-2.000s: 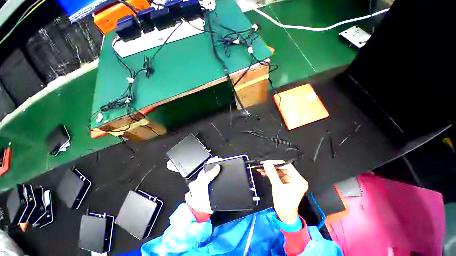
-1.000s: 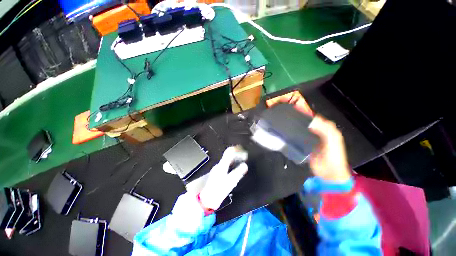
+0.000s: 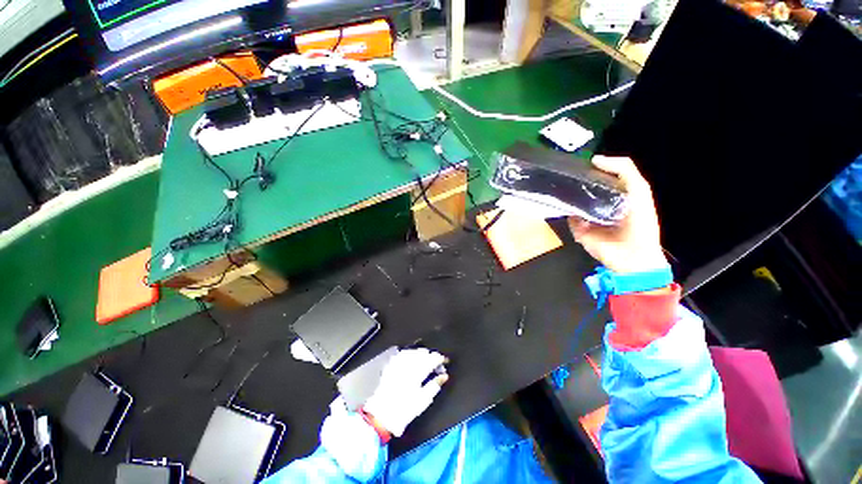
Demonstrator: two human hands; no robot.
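Note:
My bare right hand (image 3: 624,227) holds a black set-top box (image 3: 558,180) up off the bench at the right, its narrow side with a round white logo turned toward me. A white paper slip shows under its lower edge. My gloved left hand (image 3: 408,389) rests on another box (image 3: 367,376) near the bench's front edge; the glove covers much of that box. One more box (image 3: 336,327) lies flat just behind it, with a small white tab at its left corner.
Several boxes lie at left, some stacked (image 3: 26,444). An orange pad (image 3: 518,236) lies behind the raised box, another (image 3: 127,287) left of the green stand (image 3: 302,180). The stand carries a power strip (image 3: 284,129) and cables. A black panel (image 3: 699,123) stands right.
My right hand has let go of the lead, taken a box from my left hand and raised it to the right, turning it logo side forward. My left hand has moved down onto another box.

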